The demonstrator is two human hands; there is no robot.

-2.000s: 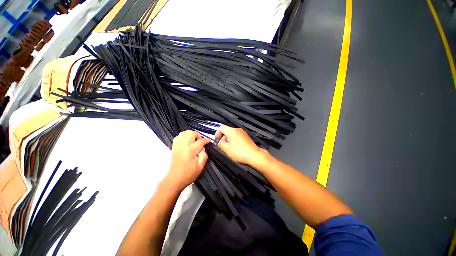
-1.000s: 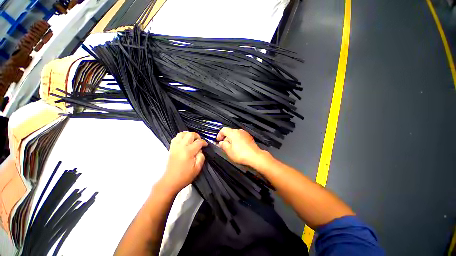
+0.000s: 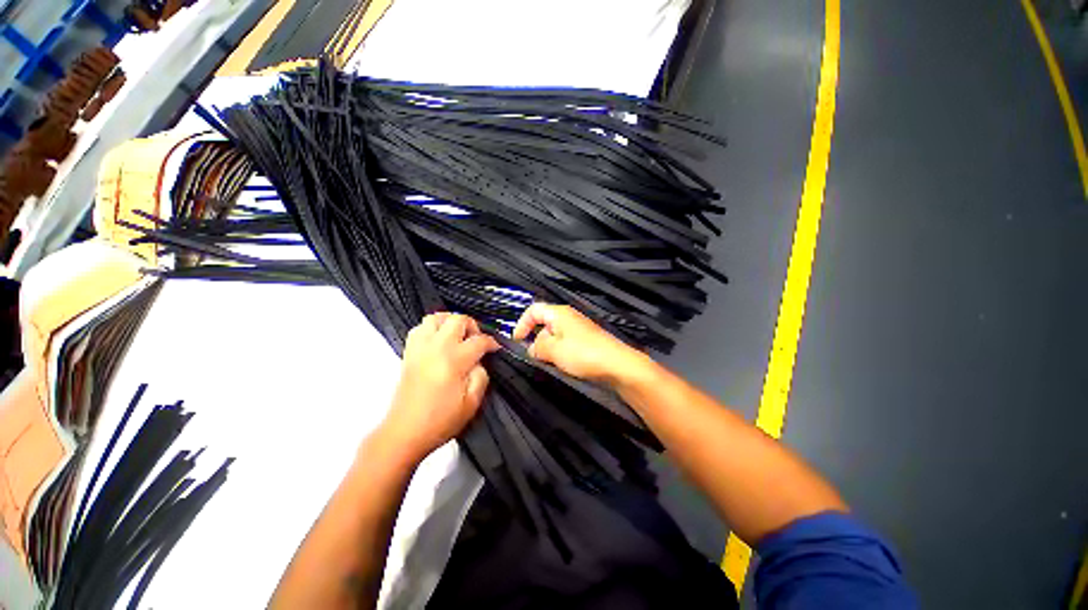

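A thick crossed bundle of long black strips (image 3: 513, 197) lies over the white-covered table (image 3: 286, 358) and fans past its right edge. My left hand (image 3: 447, 375) is closed on a part of the bundle that runs down towards my lap. My right hand (image 3: 570, 346) is just right of it, fingers bent, with the fingertips at the strips' edge. Whether a single strip is between the right fingertips is too small to tell. A smaller group of black strips (image 3: 137, 506) lies fanned at the lower left, apart from the bundle.
Stacked cut panels with tan tops (image 3: 72, 286) stand along the left. A flat row of dark strips (image 3: 304, 36) lies beyond the bundle. Brown shaped parts (image 3: 54, 137) and a blue rack (image 3: 42, 54) are at the far upper left. A grey floor with yellow lines (image 3: 802, 262) is on the right.
My right fingertips have shifted slightly at the strips. The hanging strip ends below my hands have moved a little. My left hand has stayed nearly in place on the bundle.
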